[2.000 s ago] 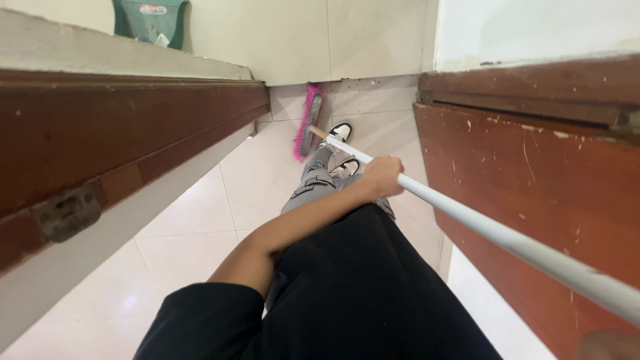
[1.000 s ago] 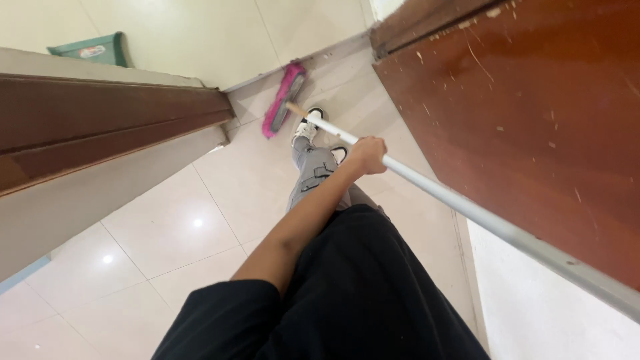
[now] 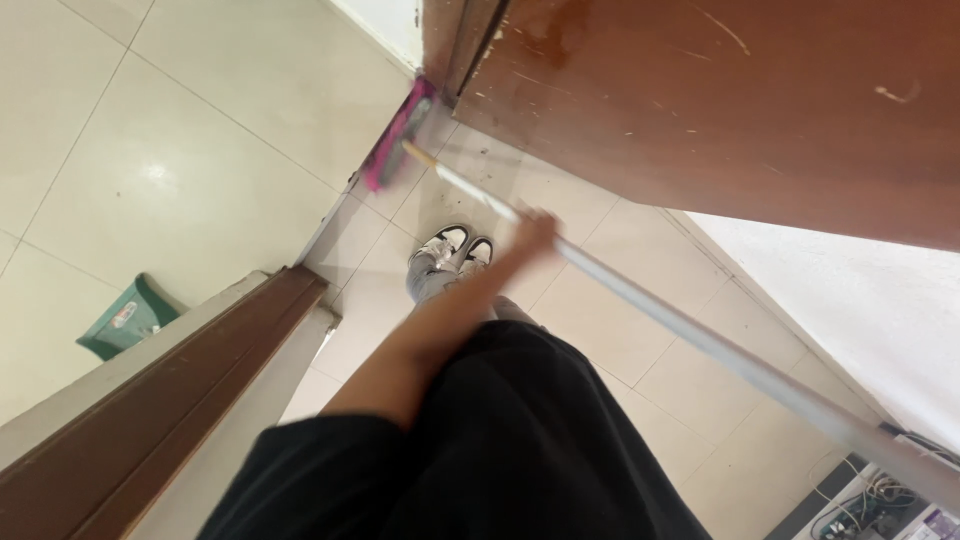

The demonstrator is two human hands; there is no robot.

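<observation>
My left hand (image 3: 536, 234), slightly blurred, is closed around the pale pole of a broom (image 3: 660, 304). The pole runs from the lower right edge to a broom head (image 3: 401, 139) with pink bristles and a grey back. That head lies on the floor across the doorway, its upper end close to the foot of the brown door frame. Below it on the tiles are small dark specks (image 3: 484, 152). My right hand is out of view, and so is the far end of the pole.
A scratched brown door (image 3: 675, 97) stands at the upper right, a brown door frame (image 3: 225, 367) at the lower left. Beyond that frame, a green dustpan (image 3: 127, 319) lies on the floor. My shoes (image 3: 450, 241) are below the broom head. Cables and electronic parts (image 3: 874, 495) sit at the lower right.
The broom head has moved away from beside my shoes to the foot of the door frame, my left hand still on the pole. The view has turned and shifted strongly.
</observation>
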